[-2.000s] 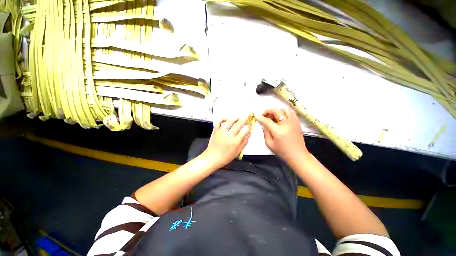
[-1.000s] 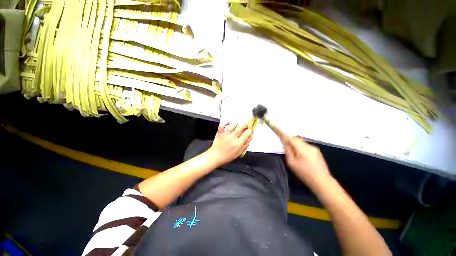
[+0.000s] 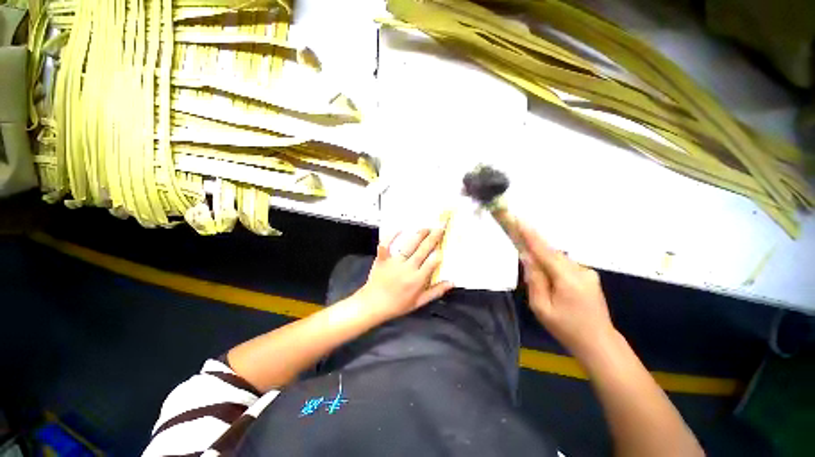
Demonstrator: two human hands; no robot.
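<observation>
My left hand (image 3: 409, 272) lies at the near edge of the white pounding board (image 3: 487, 254) and holds a yellow strap strip (image 3: 441, 234) down on it. The strip's end shows just beyond my fingertips. My right hand (image 3: 565, 290) is closed around the pale handle of a hammer (image 3: 487, 185). The dark hammer head is blurred and sits over the board, a little beyond and to the right of the strip's end. Whether it touches the board I cannot tell.
A dense pile of yellow stacked strips (image 3: 112, 116) covers the table's left part, with some ends over the edge. A loose olive strip bundle (image 3: 625, 89) lies slantwise at the back right. The table's front edge (image 3: 715, 287) runs to the right.
Two seconds ago both hands were at the strip and the hammer lay on the table. My right hand then took the hammer; its head has since moved slightly right, off the strip's end.
</observation>
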